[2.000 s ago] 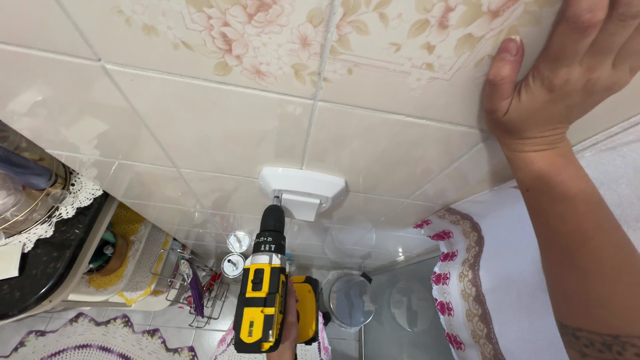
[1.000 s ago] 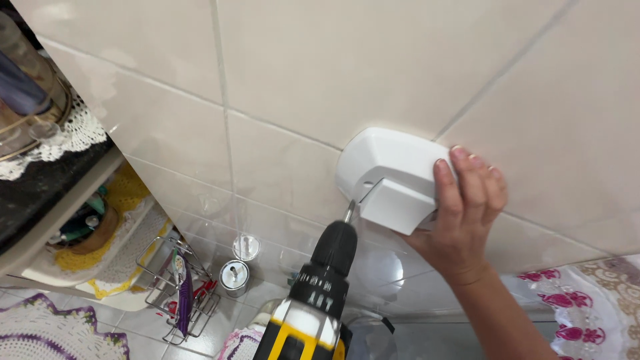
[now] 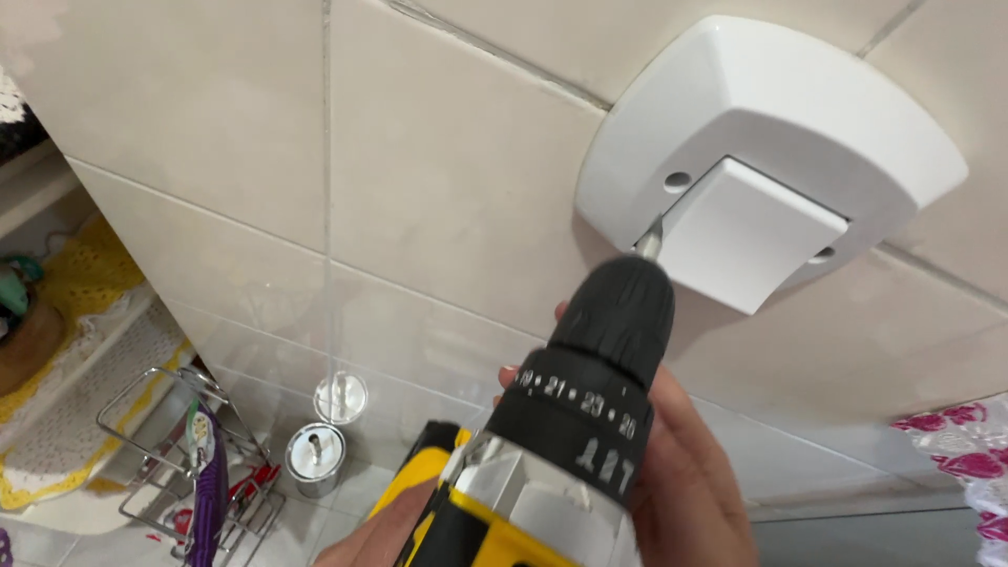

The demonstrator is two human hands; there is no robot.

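Note:
A yellow and black cordless drill (image 3: 551, 441) points up at a white plastic wall fixture (image 3: 819, 102). The tip of its driver bit (image 3: 651, 239) is beside the left edge of the fixture's raised square block (image 3: 748, 236), just below a round screw hole (image 3: 677, 183). Another hole shows at the block's right. My left hand (image 3: 386, 524) grips the drill from the lower left, its fingers partly hidden by the body. My right hand (image 3: 689, 472) wraps around the front of the drill from behind, with fingertips showing left of the chuck (image 3: 618, 315).
Beige wall tiles (image 3: 472, 157) surround the fixture. At lower left are a wire rack (image 3: 150, 449) holding a purple item, a metal canister (image 3: 315, 453) and shelves with yellow-edged lace cloths (image 3: 94, 276). A pink and white lace-edged cloth (image 3: 969, 457) hangs at right.
My right hand has left the fixture's right side and is now around the front of the drill. The view has come much closer to the fixture.

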